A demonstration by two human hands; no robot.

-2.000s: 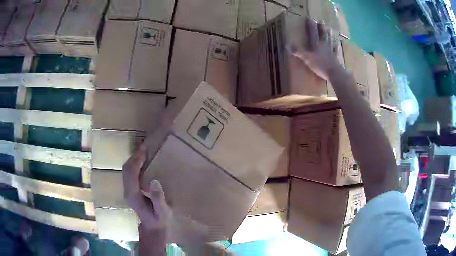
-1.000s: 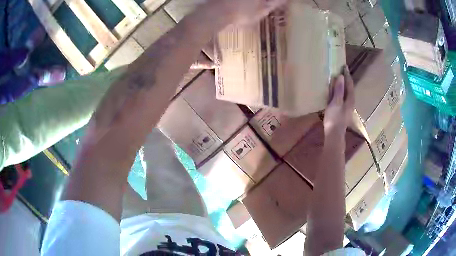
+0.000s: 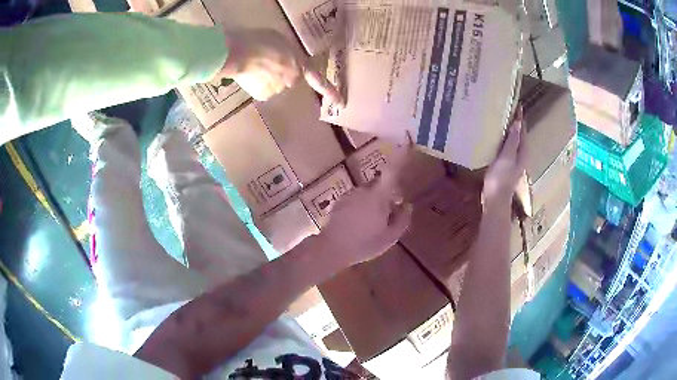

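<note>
A carton [image 3: 438, 82] marked K16, with dark bars on its face, is held tilted above other cartons. My right hand [image 3: 506, 167] lies along its right edge, gripping it. My left hand [image 3: 371, 219] is below the carton with fingers partly curled, over the stack; it is blurred and I cannot tell whether it touches the carton. Another person's hand [image 3: 267, 67], in a pale green-lit sleeve, reaches from the left to the carton's lower left corner. Below are packed cartons [image 3: 382, 297], several with a fragile mark.
The green floor [image 3: 44, 230] with yellow lines is at left, beside my light-trousered legs. A green crate [image 3: 620, 163] with a carton [image 3: 605, 96] on it stands at right. Racks or shelving curve along the right rim.
My left hand has come down from the top of the carton to below it. The other person's arm has moved up and reached in to the carton. The K16 print now faces me more fully.
</note>
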